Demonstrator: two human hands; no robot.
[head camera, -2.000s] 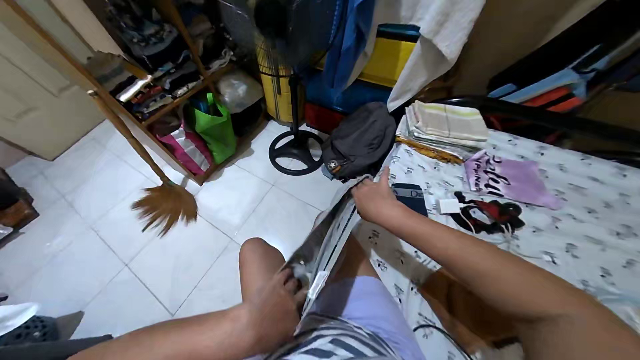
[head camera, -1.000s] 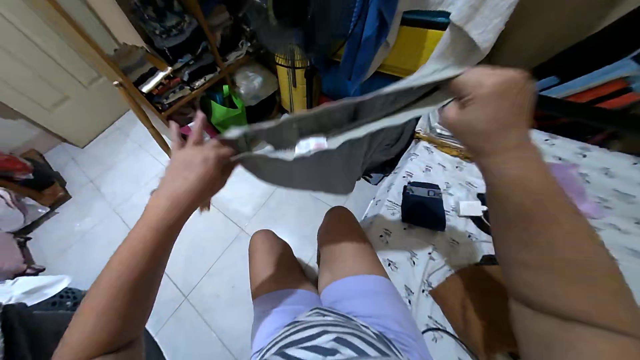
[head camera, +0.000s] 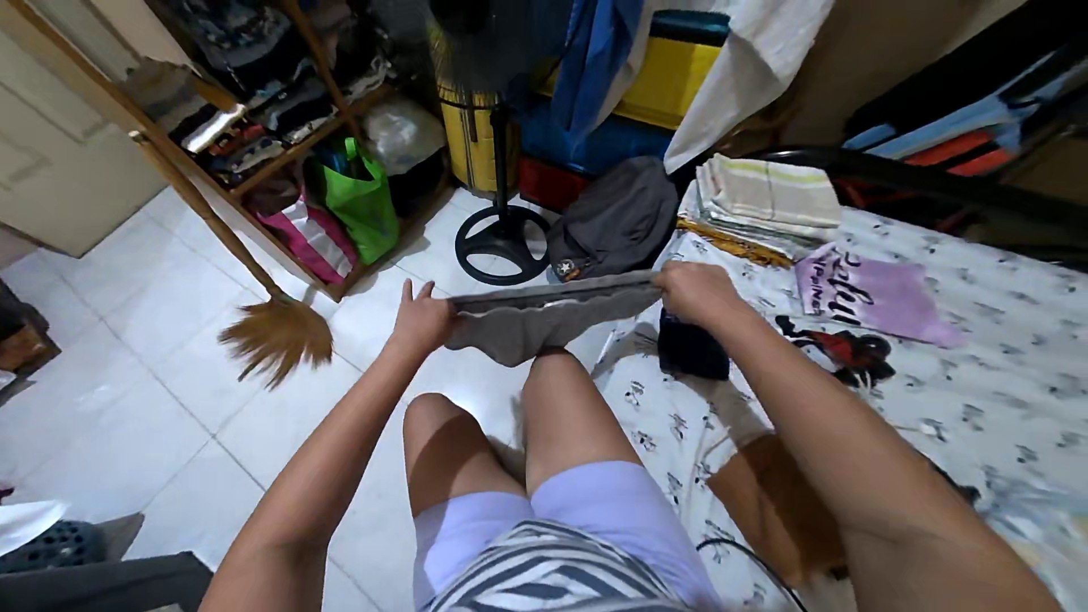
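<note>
A grey cloth garment (head camera: 527, 327) is stretched between my two hands, above my knees. My left hand (head camera: 425, 319) grips its left end, with a finger or two raised. At the other end, my right hand (head camera: 697, 293) is closed on the waistband or edge, over the side of the bed. Just below my right hand lies a dark folded cloth item (head camera: 693, 348) on the patterned bed sheet (head camera: 654, 433). The garment's lower edge hangs in a wavy line and touches or overlaps one knee.
A soft broom (head camera: 280, 336) leans on a wooden shelf (head camera: 255, 178) with a green bag (head camera: 361, 200). A fan base (head camera: 503, 246) and dark backpack (head camera: 616, 217) stand ahead. Folded cloths (head camera: 765, 204), a purple printed cloth (head camera: 875, 293) and a brown item (head camera: 782, 501) are on the bed.
The grey garment was bunched near the bed edge, then raised and spread between both hands. Since a second ago, both hands have lowered it toward my knees.
</note>
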